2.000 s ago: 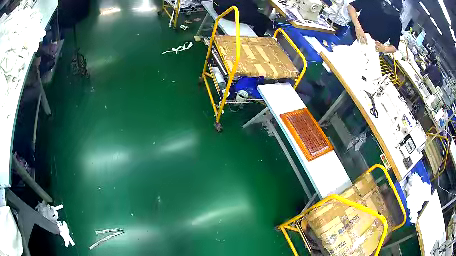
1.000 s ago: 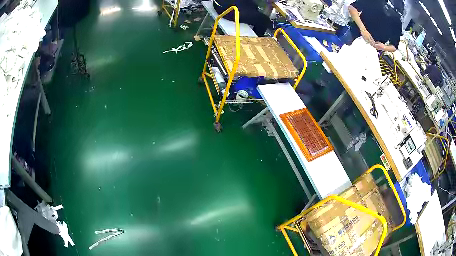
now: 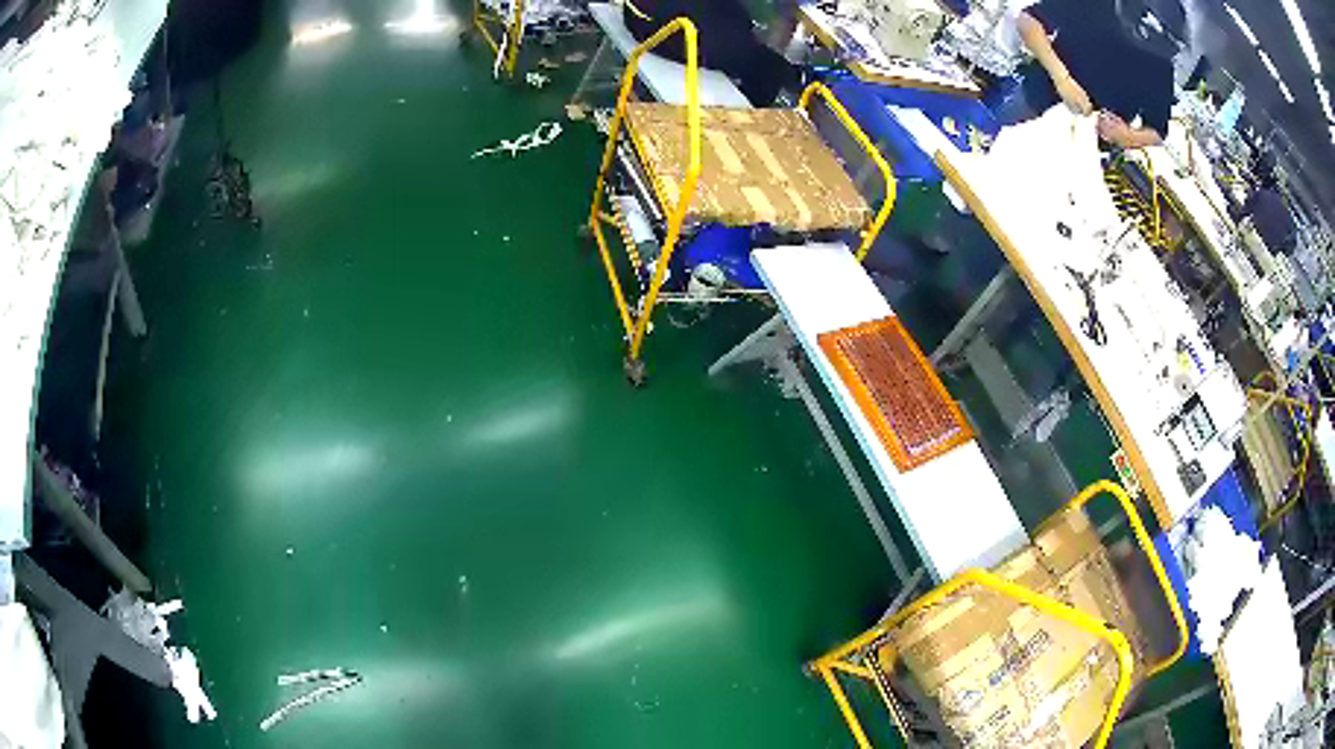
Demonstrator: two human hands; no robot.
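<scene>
Neither of my hands is in the picture. Nearest in front of me, at the lower right, stands a trolley with yellow tube handles and a brown taped cardboard deck (image 3: 996,659); the bottom edge of the picture cuts it off. A long narrow white bench (image 3: 959,512) runs up and left from it. An orange-red seat mat (image 3: 896,392) lies on the bench. A second yellow trolley with a cardboard deck (image 3: 754,164) stands at the bench's far end.
A worktable (image 3: 51,190) covered with white cloth runs along the left edge. Green floor (image 3: 395,381) lies between, with loose white strips (image 3: 311,688). At the upper right, a person in dark clothing (image 3: 1105,66) handles white cloth (image 3: 1047,168) at a wooden-edged table.
The person at the upper right has moved their hands over the white cloth. The trolleys, bench and mat have not visibly moved.
</scene>
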